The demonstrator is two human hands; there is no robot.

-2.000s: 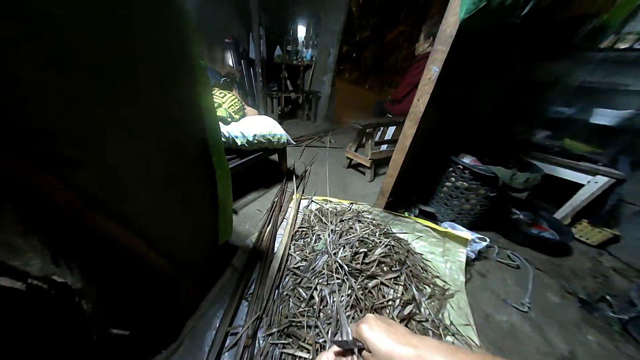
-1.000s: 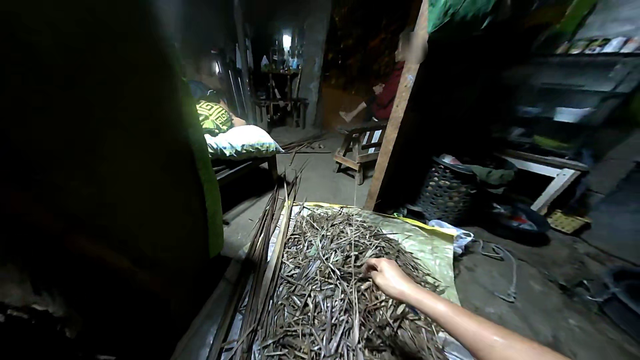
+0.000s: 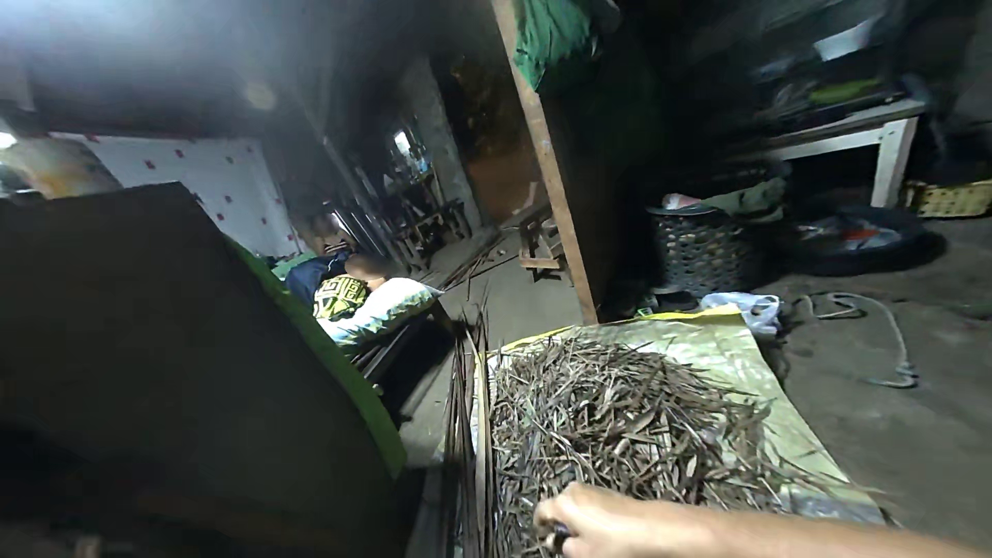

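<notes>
My right hand (image 3: 597,521) reaches in from the lower right, low over a heap of dry, dark plant strips (image 3: 620,418). Its fingers are curled around a small dark thing that I cannot make out. Under the heap lies a pale green sheet with a yellow edge (image 3: 783,403). Long thin brown sticks (image 3: 459,418) lie along the heap's left side, beside a wider pale strip. My left hand is not in view.
A dark panel with a green edge (image 3: 194,372) stands at the left. Behind it a person lies by a pillow (image 3: 391,310). A wooden post (image 3: 550,170) rises beyond the sheet. A woven basket (image 3: 701,252), a plastic bag (image 3: 748,310), a rope (image 3: 891,333) and a tyre (image 3: 852,236) are on the right.
My right hand has moved from over the middle of the heap to its near edge. The view has swung to the left. The person on the bench behind the post no longer shows.
</notes>
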